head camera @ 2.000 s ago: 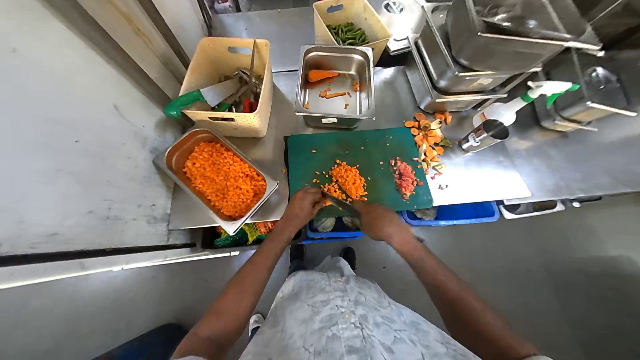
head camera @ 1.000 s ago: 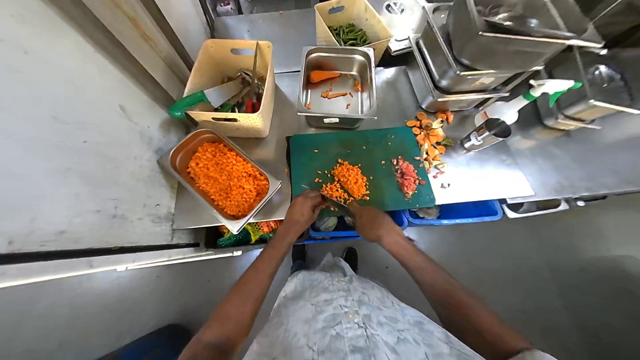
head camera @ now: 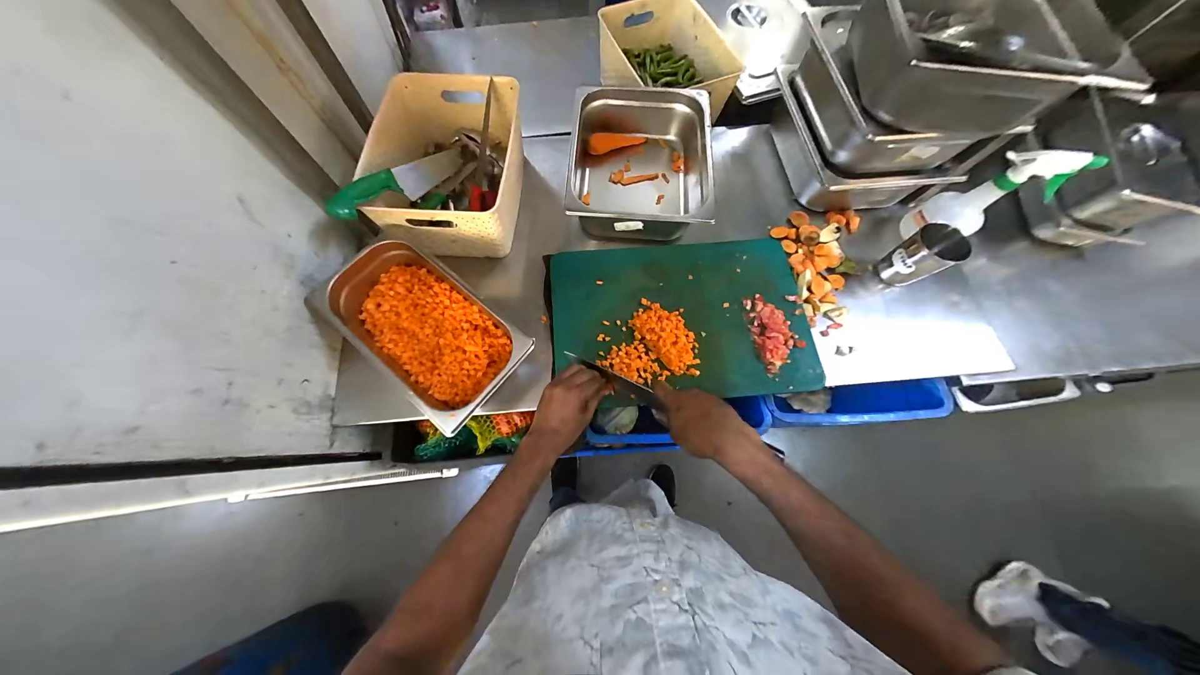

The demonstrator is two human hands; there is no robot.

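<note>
My right hand grips the handle of a kitchen knife, whose blade points left across the near edge of a green cutting board. At the blade's left part, my left hand has its fingers bent down over a bit of carrot, mostly hidden. Diced carrot lies in a heap just beyond the blade. A smaller pile of chopped red pieces sits on the board's right side. Left of the board, a deep steel pan holds much diced carrot.
Behind the board stand a steel pan with carrot pieces, a utensil basket and a basket of green pods. Carrot trimmings, a steel cup, a spray bottle and stacked pans are at right. A person's shoe shows lower right.
Another person's shoes and lower leg have come into view at the lower right. My hands remain at the board's near edge with the knife.
</note>
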